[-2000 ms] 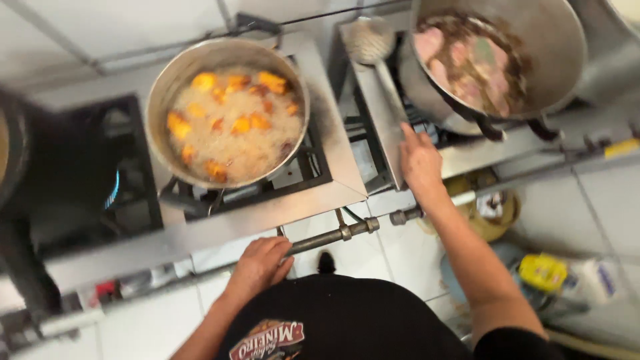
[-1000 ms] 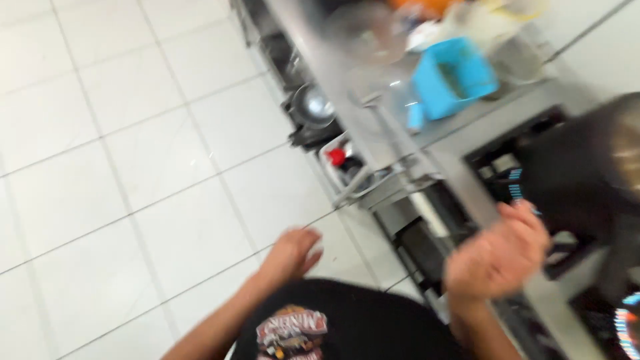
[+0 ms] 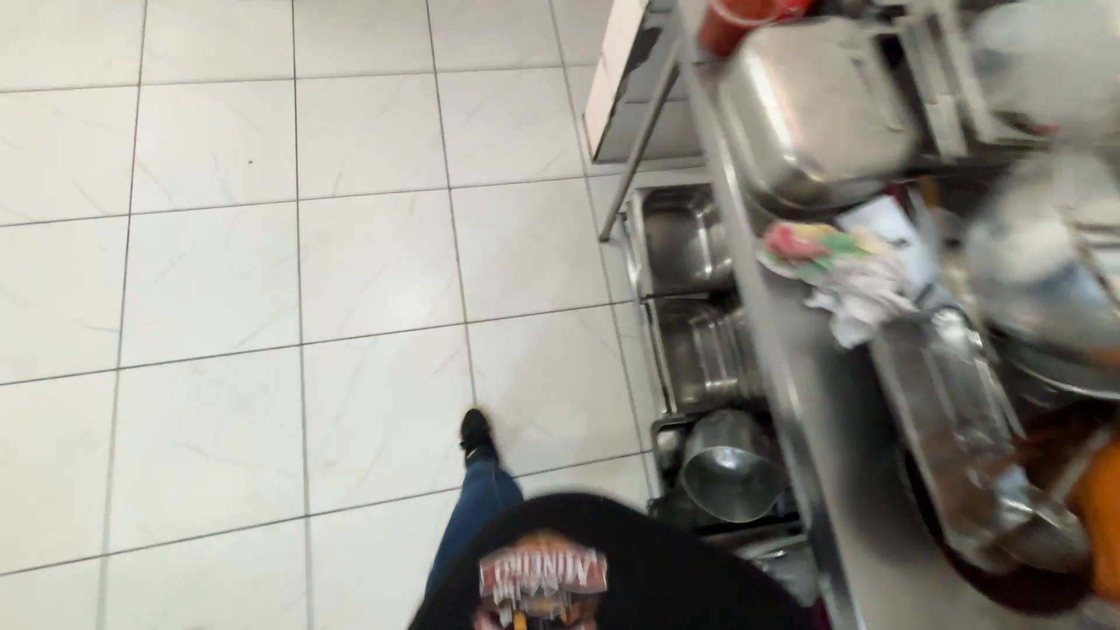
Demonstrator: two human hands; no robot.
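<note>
Neither my left hand nor my right hand shows in the head view; what they hold is hidden. Below me is my black shirt, with one leg in blue jeans and a black shoe (image 3: 475,430) on the floor. To my right runs a stainless steel counter (image 3: 792,385). On it lie a crumpled multicoloured cloth (image 3: 809,248), a long metal tray (image 3: 936,420) and an upturned steel pan (image 3: 818,105). A red container (image 3: 737,24) stands at the counter's far end.
Under the counter, steel food pans (image 3: 687,241) and a round metal pot (image 3: 733,468) sit on a low shelf. A slanting metal leg (image 3: 643,144) and a white tiled ledge (image 3: 612,79) are beyond. White floor tiles (image 3: 376,262) extend along the left.
The view has swung away from the stove to the floor and counter. Both hands have left the view. The right hand had been on a skimmer's handle two seconds ago and was off it one second ago.
</note>
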